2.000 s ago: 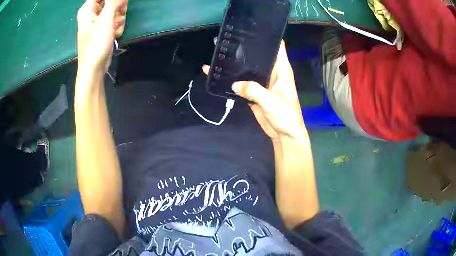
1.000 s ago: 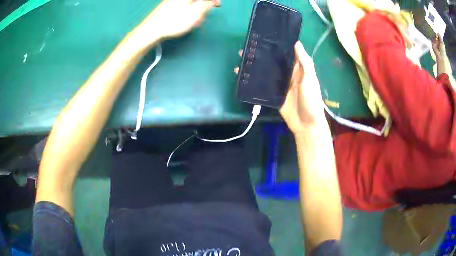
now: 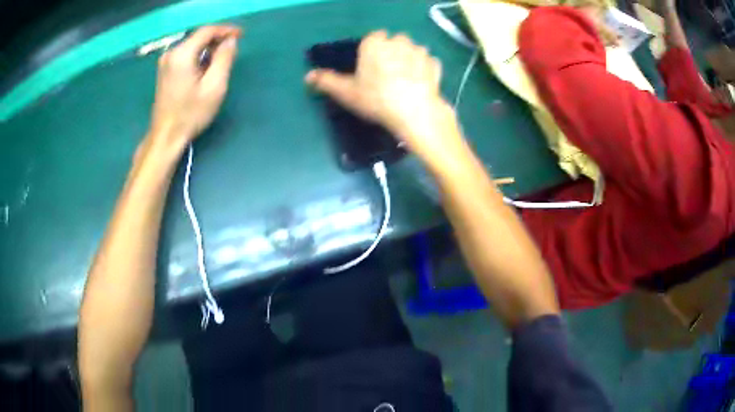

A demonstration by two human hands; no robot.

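Observation:
My left hand (image 3: 193, 84) is above the green belt, fingers curled. The white cord (image 3: 196, 221) runs from under my left wrist down past the belt's front edge and ends in small white pieces; the fingertips' hold on it is partly hidden. My right hand (image 3: 395, 84), blurred, is palm down over the black smartphone (image 3: 355, 133), thumb across its left edge and fingers at its right side. The phone is on or just over the belt, its screen dark. A white charging cable (image 3: 388, 205) is plugged into its lower end.
The green belt (image 3: 266, 173) has a lighter stripe along its far side. A person in a red sleeve (image 3: 564, 88) sits close at right with yellow material (image 3: 492, 32). White tape (image 3: 552, 204) hangs by the belt's edge. A blue stool (image 3: 451, 299) is below.
My left hand has moved left in view, and the cord has shifted with it. My right hand has turned from under the phone to over it; the phone is further left and lower.

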